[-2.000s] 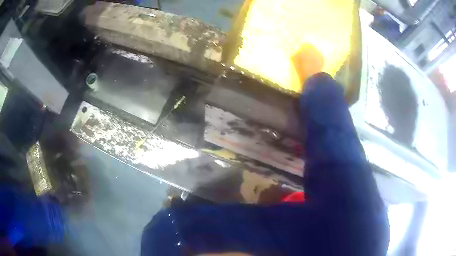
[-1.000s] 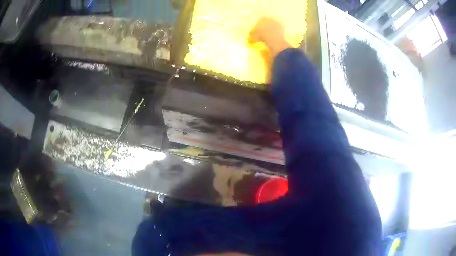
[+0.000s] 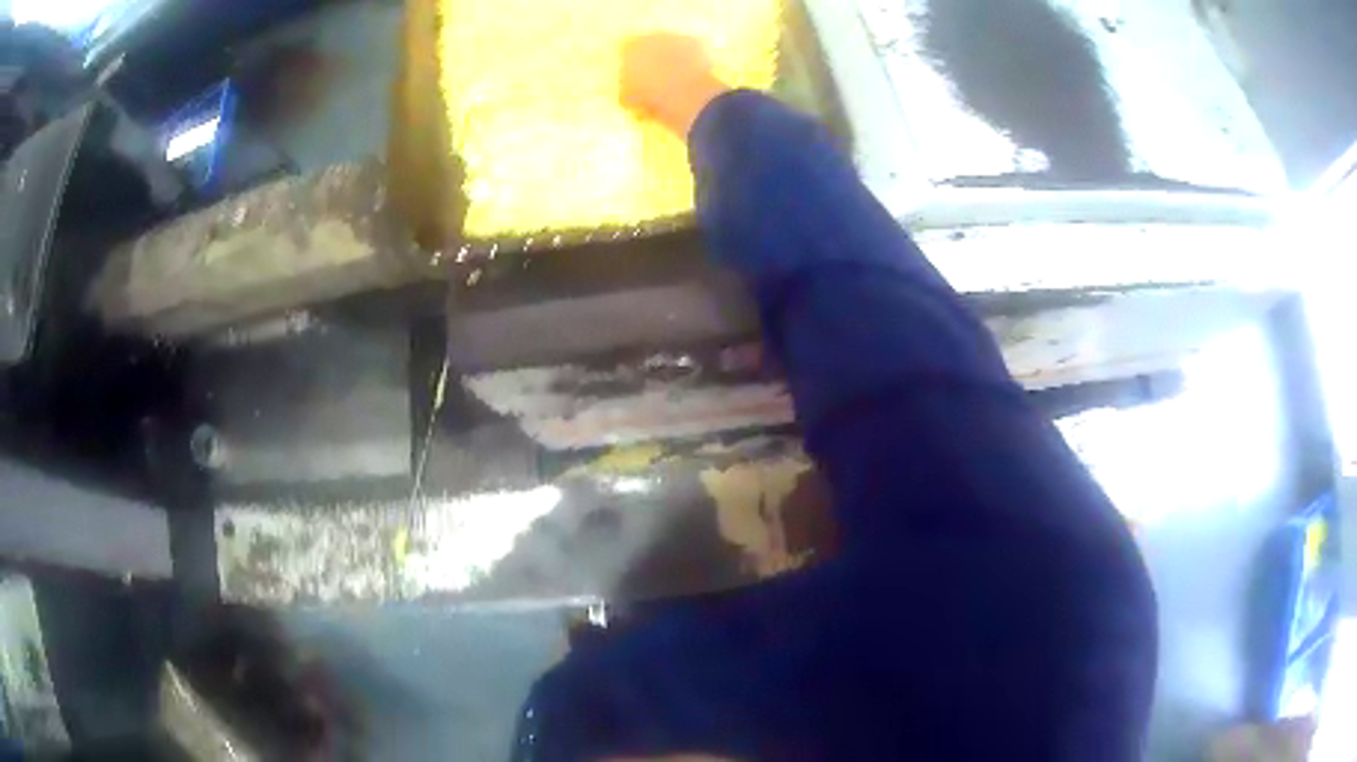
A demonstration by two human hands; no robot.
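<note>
My right hand (image 3: 665, 78) is small and blurred against the bright yellow granules (image 3: 543, 134) at the upper middle. Its dark blue sleeve reaches up from the lower right. The hand looks bunched over or in the granules; its fingers and anything in them cannot be made out. The granules fill a rectangular opening with a dark front edge. My left hand is not in view.
Worn machine top (image 3: 328, 543) runs across below the granules. A thin yellow-ended rod (image 3: 430, 432) lies there. A pale machine cover (image 3: 1176, 90) with a dark patch is at upper right. A blue crate (image 3: 1307, 610) is at the right edge.
The view has turned and shifted, so the granules and my right hand sit further left in the picture. The hand stays at the granules. The red container seen earlier no longer shows.
</note>
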